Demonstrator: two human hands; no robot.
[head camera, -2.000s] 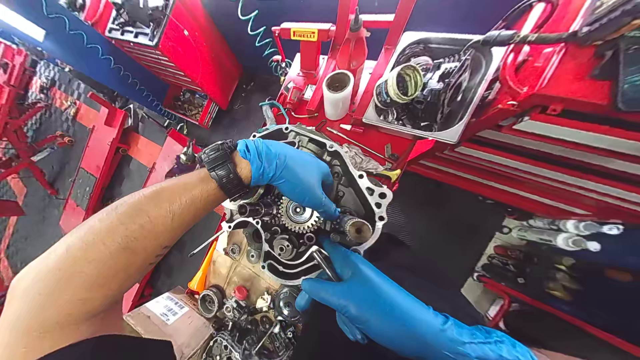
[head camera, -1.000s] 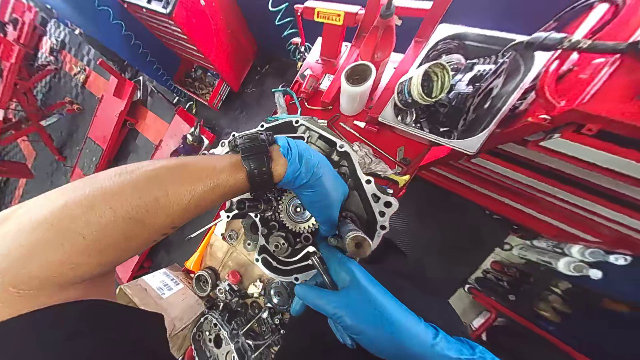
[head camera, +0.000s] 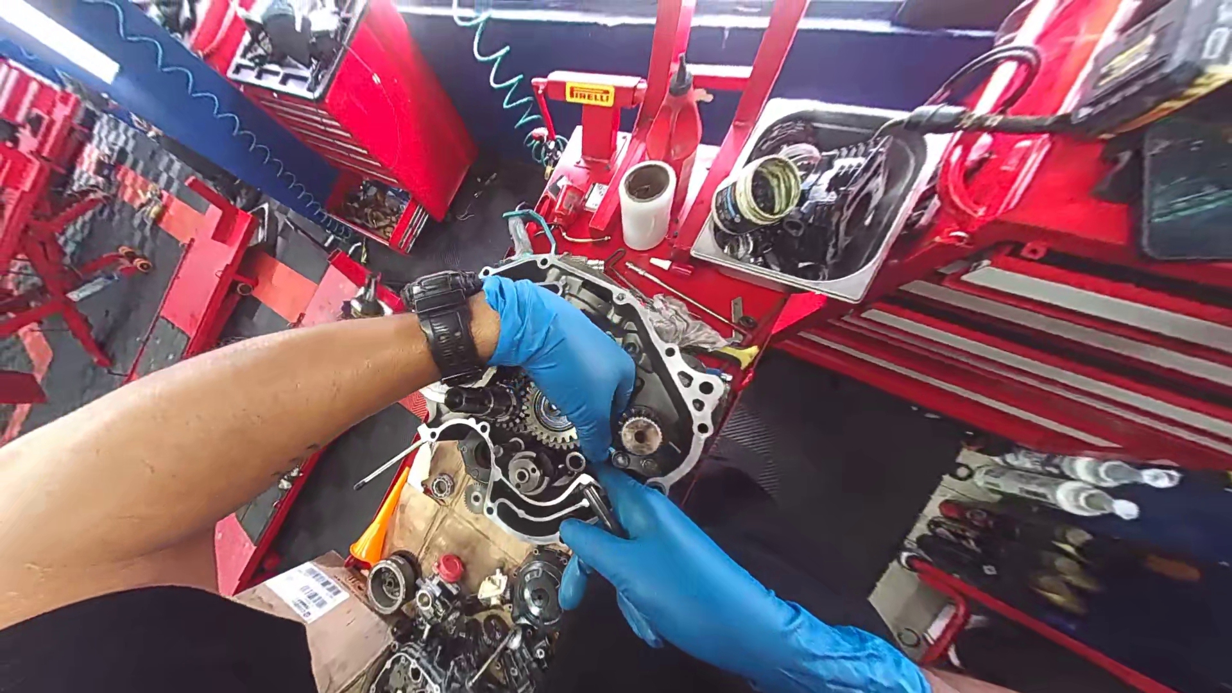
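Observation:
An open metal engine crankcase (head camera: 688, 385) with gears and shafts inside stands before me. My left hand (head camera: 568, 356), in a blue glove, reaches into it from above, its fingertips down between the large gear (head camera: 551, 416) and the splined shaft end (head camera: 641, 435); what they touch is hidden. My right hand (head camera: 664, 568), also gloved in blue, is at the lower edge of the case, its thumb and fingers closed around a short dark cylindrical piece (head camera: 603, 508). Its index finger extends up to the left fingertips. A second dark shaft (head camera: 478, 400) lies left of the large gear.
Engine parts (head camera: 452, 626) and a cardboard box (head camera: 313, 592) lie below the case, beside an orange funnel (head camera: 381, 525). Behind stand a white cup (head camera: 647, 204), a red bottle (head camera: 679, 115) and a metal tray (head camera: 866, 279) of parts. A red tool cabinet (head camera: 1020, 356) is at the right.
My left hand has shifted slightly within the crankcase, and the splined shaft end is seen more from above. My right hand stays at the lower edge with the dark piece.

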